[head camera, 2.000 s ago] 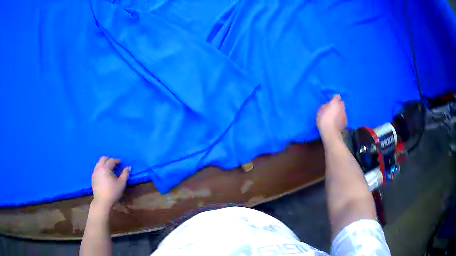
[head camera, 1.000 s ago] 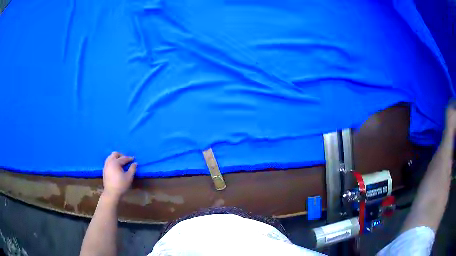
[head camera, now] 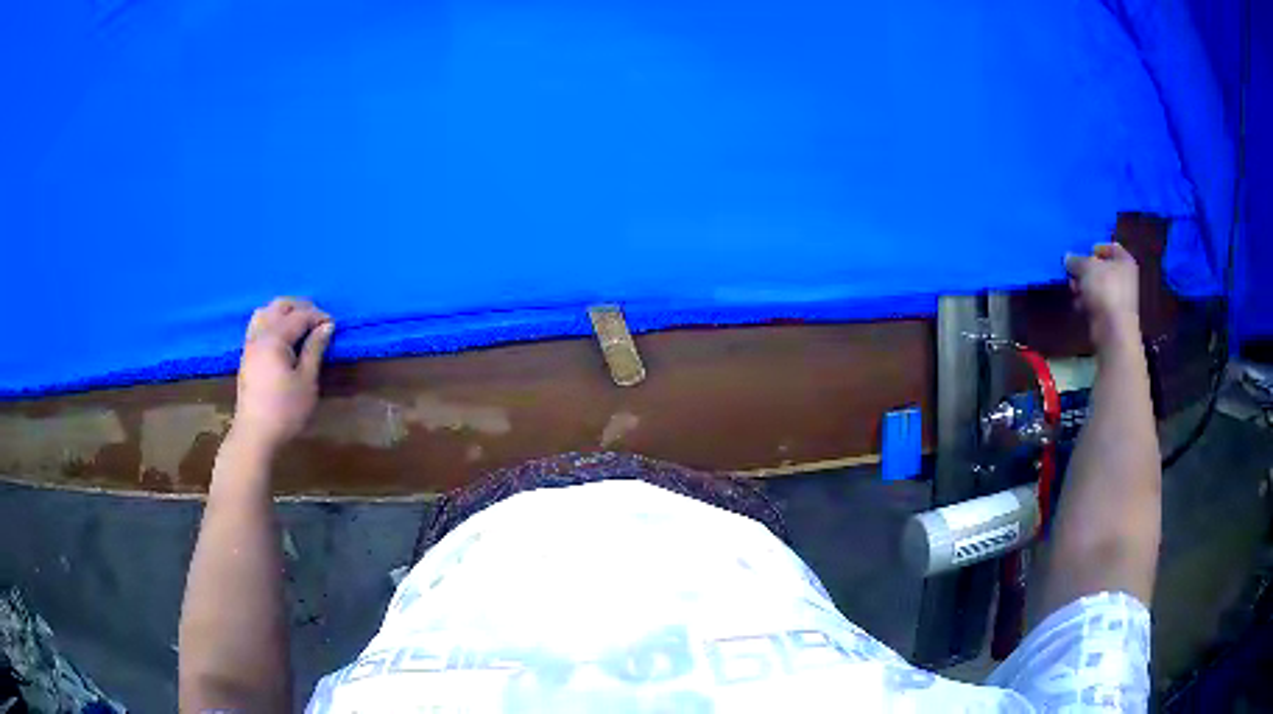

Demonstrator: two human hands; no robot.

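A bright blue fabric ply (head camera: 670, 154) lies over the table, nearly smooth, its near edge along the thick blue edge of the stacked plies (head camera: 461, 335). My left hand (head camera: 285, 366) pinches the fabric edge at the left, thumb and fingers together. My right hand (head camera: 1104, 286) is at the fabric's near edge on the right, past the rail, with fingers closed on the cloth edge. A short brown wooden strip (head camera: 617, 346) sticks out from under the cloth edge between my hands.
The cutter rail (head camera: 958, 405) runs out from under the cloth at the right. The end cutter (head camera: 981, 532) sits on it, partly behind my right forearm. A small blue block (head camera: 901, 444) is beside the rail. The brown table edge (head camera: 782, 396) curves before me; grey floor shows below.
My right hand has come in from the far right edge of the view. The folds in the fabric have flattened and its near edge is straighter. My left hand still holds the edge.
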